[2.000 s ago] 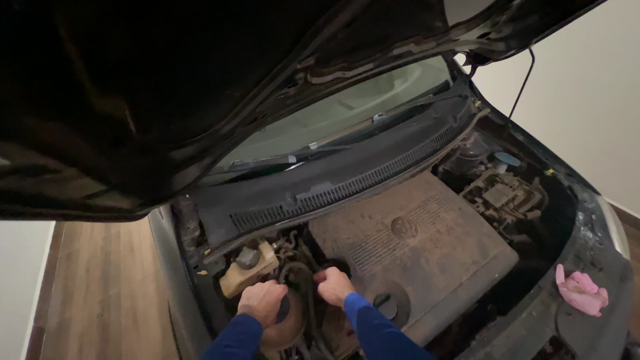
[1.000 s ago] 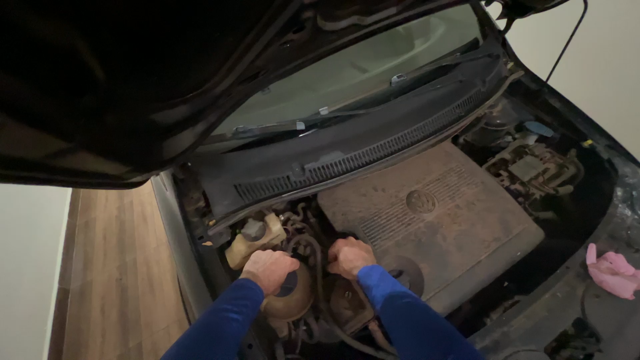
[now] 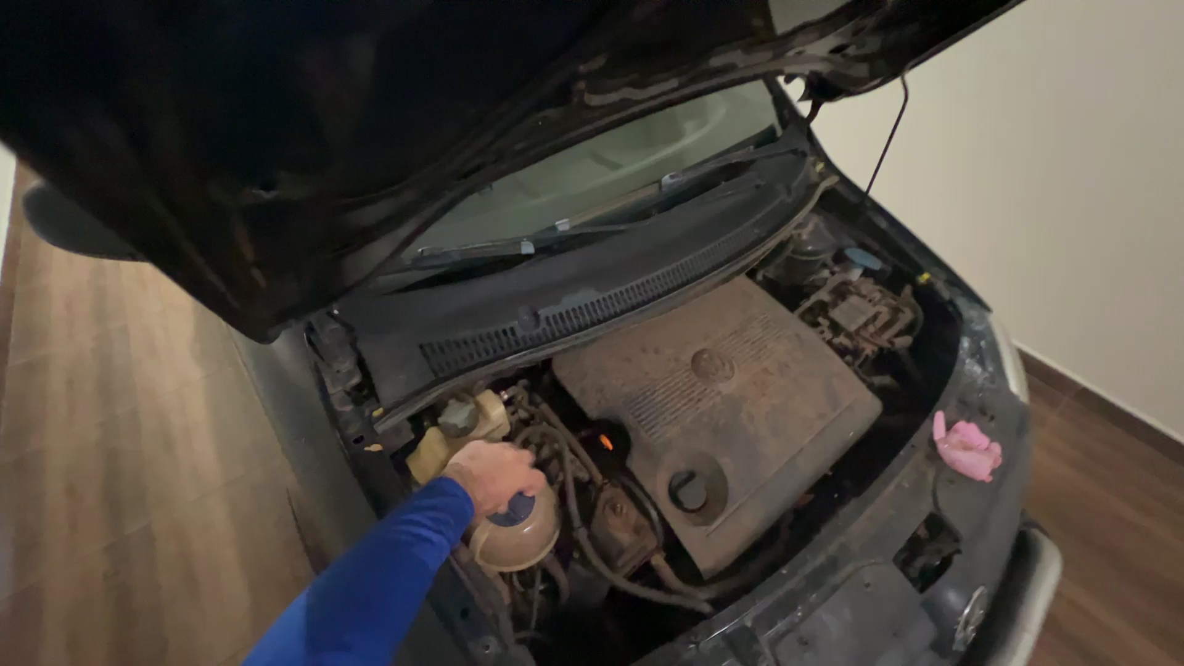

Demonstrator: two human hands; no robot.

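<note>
My left hand, in a blue sleeve, rests with curled fingers on the dark blue cap of the round, yellowed coolant expansion tank. Just behind it stands the pale brake fluid reservoir with a grey cap. To the right of the tank run dark rubber hoses. A small orange-lit spot shows beside the dusty engine cover, whose front left holds a black oil filler cap. My right hand is out of view.
The raised bonnet hangs over the engine bay, with a thin prop rod at the right. A pink cloth lies on the front panel. Beyond the wing is a wood-look floor; a pale wall stands at the right.
My right hand, earlier among the hoses beside the engine cover, has left the view. My left hand stays at the expansion tank's cap.
</note>
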